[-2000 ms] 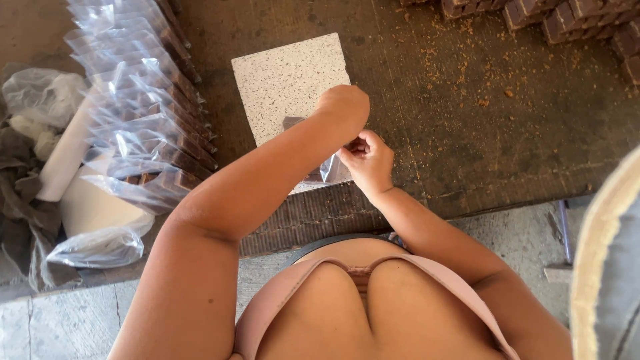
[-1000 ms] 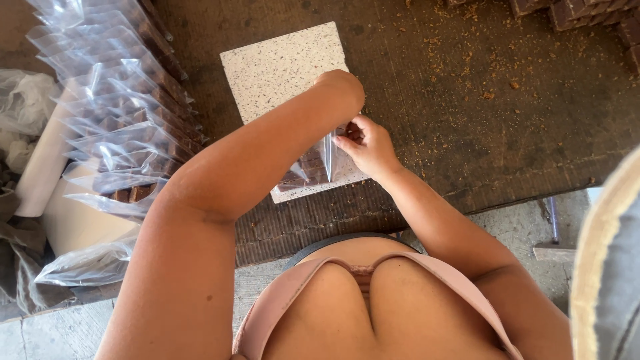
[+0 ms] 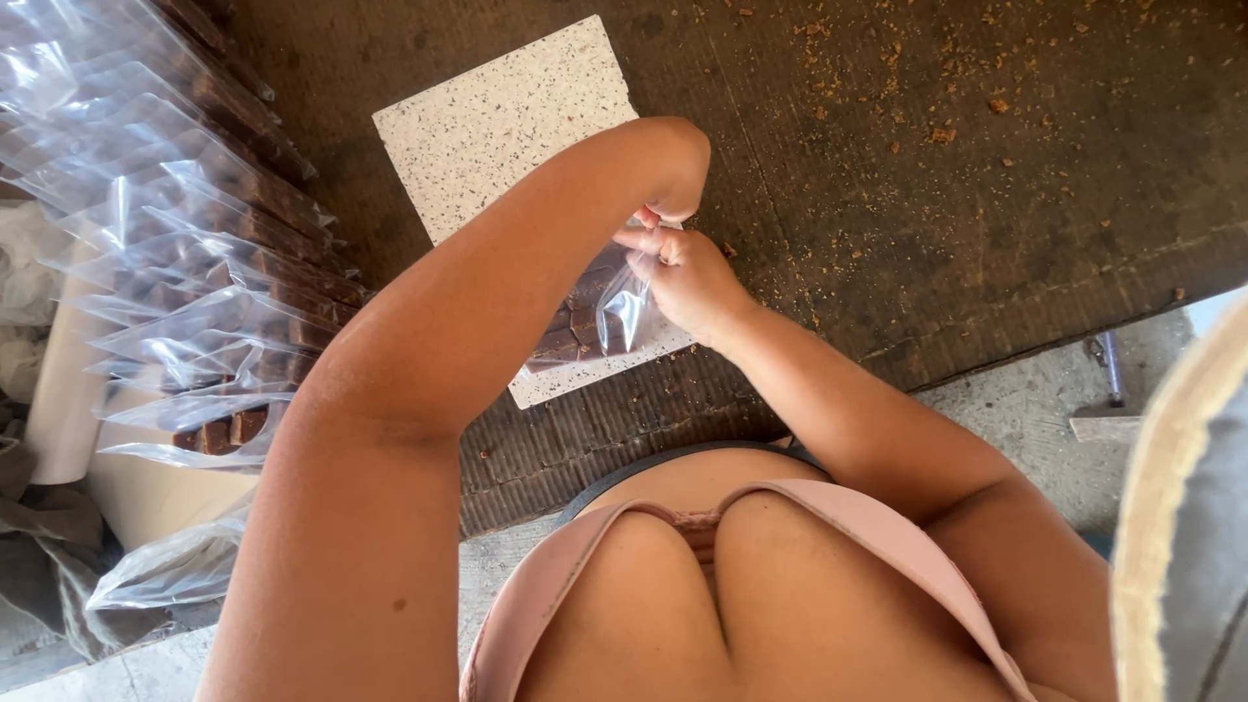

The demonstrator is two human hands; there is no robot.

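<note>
A clear plastic bag [image 3: 583, 327] with brown blocks inside lies flat on a white speckled tile [image 3: 507, 132]. At the bag's upper right edge, my left hand [image 3: 675, 174] bends down over it from above; most of its fingers are hidden behind the wrist, and the visible fingertips pinch the plastic. My right hand [image 3: 694, 283] grips the same edge from the right, its fingers close against those of the left. My left forearm covers part of the tile and of the bag.
Many clear bags of brown blocks [image 3: 185, 263] stand in a leaning row at the left. Near them are a white roll [image 3: 68, 380], loose plastic [image 3: 175, 565] and grey cloth [image 3: 49, 546]. Orange-brown crumbs [image 3: 941, 135] are scattered over the dark ridged tabletop [image 3: 877, 244].
Both hands have stayed at the bag's edge on the tile. My right fingers have shifted slightly, closer to the left hand's fingertips. The view has moved a little.
</note>
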